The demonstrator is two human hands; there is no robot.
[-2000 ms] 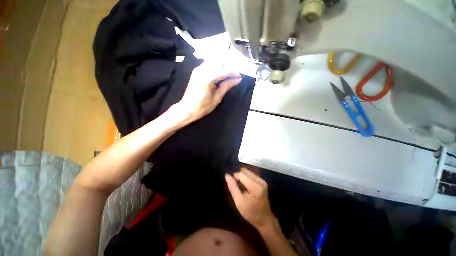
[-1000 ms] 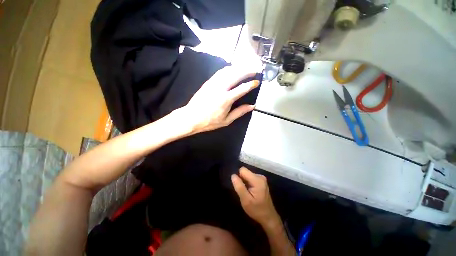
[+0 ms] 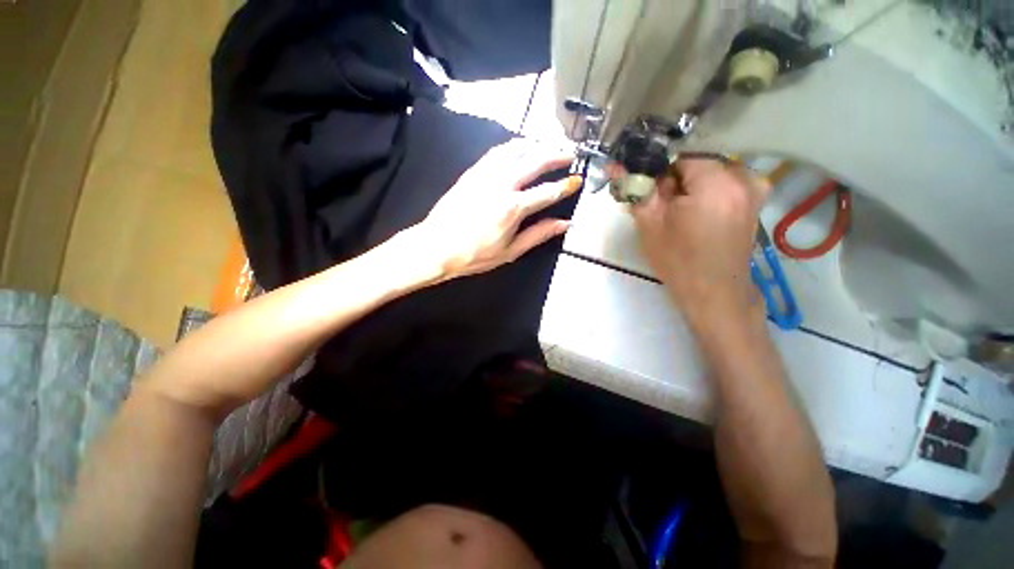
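Observation:
The dark garment piece (image 3: pixel 478 322) lies left of the needle and hangs over the table's front edge towards my lap. My left hand (image 3: pixel 500 217) lies flat on it with fingers apart, its fingertips close beside the presser foot (image 3: pixel 583 153) at the cloth's right edge. My right hand (image 3: pixel 701 217) is at the right of the foot, fingers curled, fingertips beside the pale round knob (image 3: pixel 635 187) on the small dark fitting. Whether it grips the fitting is hidden. The white sewing machine (image 3: pixel 878 122) stands above.
Blue-handled snips (image 3: pixel 776 291) lie partly hidden behind my right wrist. Scissors with a red loop (image 3: pixel 817 222) and a mostly covered yellow loop lie behind them. A white recess with dark reddish items (image 3: pixel 948 439) is at the right table end. Brown cardboard (image 3: pixel 145 178) lies left.
My right hand has let go of the cloth near the table's front edge and moved up and right to the fitting. My left hand moved slightly from its earlier pinching pose and now lies flatter.

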